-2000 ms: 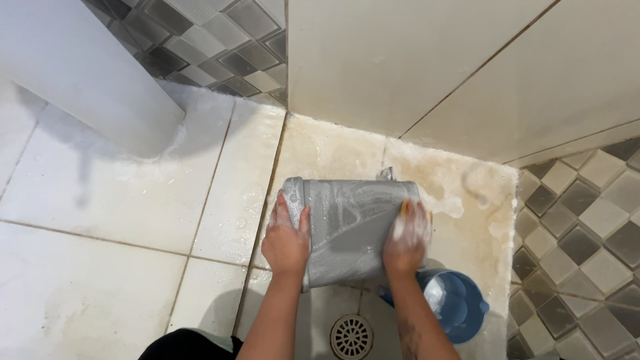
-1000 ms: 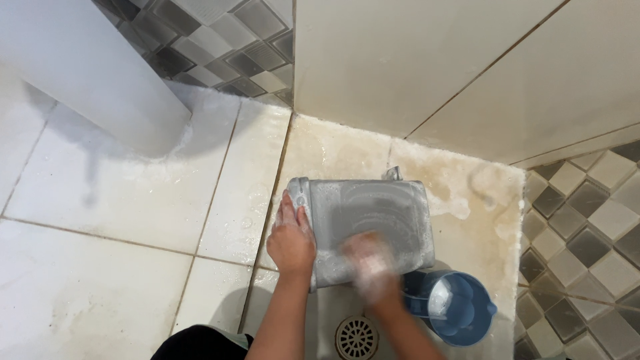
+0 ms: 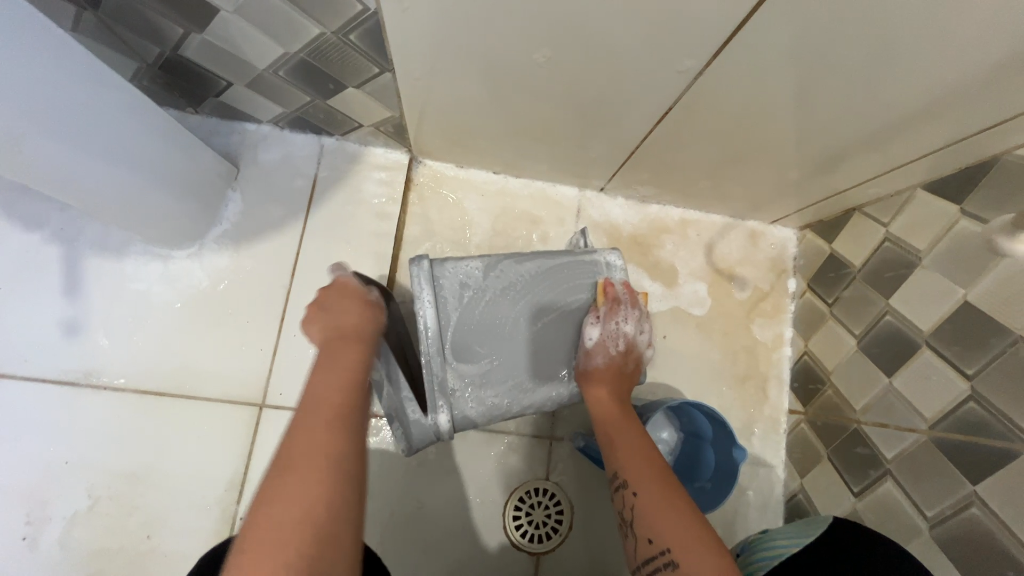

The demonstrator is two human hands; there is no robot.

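A grey plastic bin (image 3: 512, 320), wet and streaked with suds, lies on its side on the tiled floor. Its hinged lid (image 3: 394, 404) stands partly raised at the left end, with a dark gap between lid and rim. My left hand (image 3: 346, 310) grips the lid's upper edge; the fingertips are partly hidden. At the bin's right end my foam-covered right hand (image 3: 614, 340) presses a sponge (image 3: 601, 293) against the side. Only yellow-orange edges of the sponge show around the fingers.
A blue plastic bucket (image 3: 708, 456) with a clear object inside stands beside my right forearm. A round floor drain (image 3: 538, 516) lies below the bin. Tiled walls meet the wet floor behind and at right. A thick white pedestal (image 3: 128, 136) rises at upper left.
My left hand has moved left from the bin's rim, and the lid has swung partly open. My right hand has moved from the middle of the side to the right end.
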